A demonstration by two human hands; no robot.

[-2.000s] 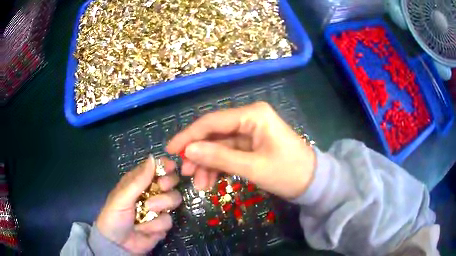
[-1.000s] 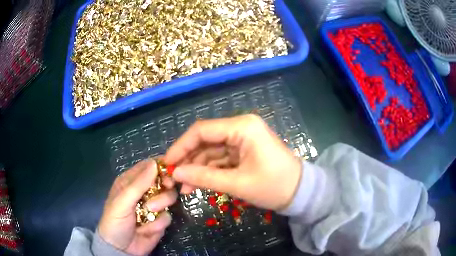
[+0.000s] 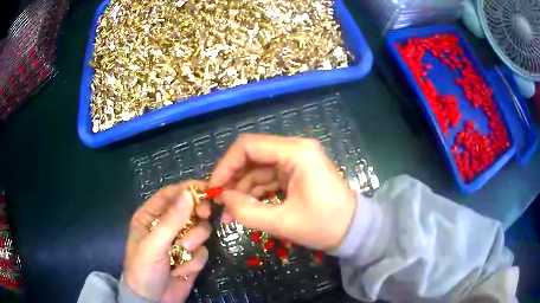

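Note:
My left hand [image 3: 163, 239] holds a cluster of gold metal pieces [image 3: 180, 253] in its curled fingers. One gold piece [image 3: 198, 194] sticks up between its thumb and forefinger. My right hand [image 3: 290, 192] pinches a red cap [image 3: 214, 192] between thumb and forefinger. The cap is in line with that gold piece and appears to touch it; how far it is on I cannot tell. Below my right hand, several capped assemblies [image 3: 282, 253] lie scattered on the clear blister tray [image 3: 177, 154]. My right hand hides part of the tray.
A large blue bin [image 3: 225, 96] heaped with gold pieces stands beyond the tray. A small blue bin [image 3: 459, 184] with red caps is at the right. A fan [image 3: 518, 29] and clear plastic packaging [image 3: 414, 12] are at the top right. Trays with red rows [image 3: 26, 77] lie at the left edge.
Two seconds ago the red cap was apart from my left hand. My right hand has brought it left and down to the gold piece, which now shows more clearly between the fingertips.

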